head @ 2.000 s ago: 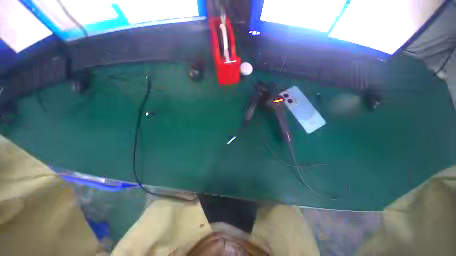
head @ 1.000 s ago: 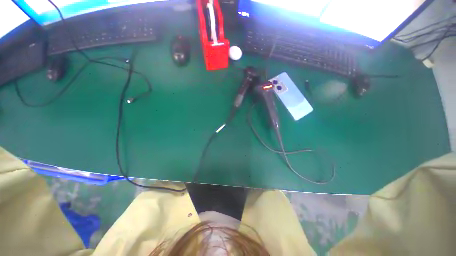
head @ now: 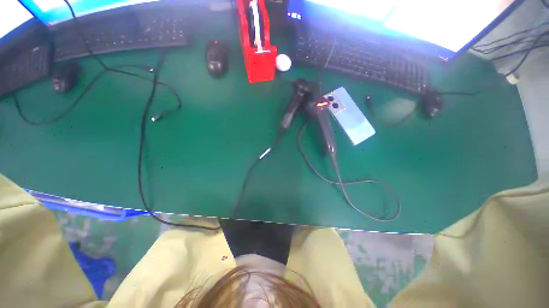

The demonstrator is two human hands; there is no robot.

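Observation:
Neither of my hands is in view; only my pale yellow sleeves [head: 484, 246] show at the lower left and right. Two dark wand-like handles, probably barcode scanners, lie side by side on the green mat [head: 198, 150]. The left one [head: 293, 107] has a cord with a pale tag. The right one [head: 324, 127] has a glowing orange-red light and a looping cord. A pale blue smartphone [head: 355, 123] lies flat, camera lenses up, just right of them. A red block with a white strip, probably a tape dispenser [head: 261, 67], stands behind, with a small white round thing [head: 283, 62] beside it.
Keyboards [head: 123, 37] lie below bright monitors [head: 415, 21] at the back. Black mice lie at left [head: 65, 78], centre [head: 217, 58] and right [head: 431, 103]. A black cable [head: 142, 144] runs over the front edge. A blue plastic thing [head: 90, 206] is below the edge at left.
The view has tilted down and closer, so the bench things sit higher and sharper in the picture, and more of the keyboards shows. Nothing on the mat has visibly been moved.

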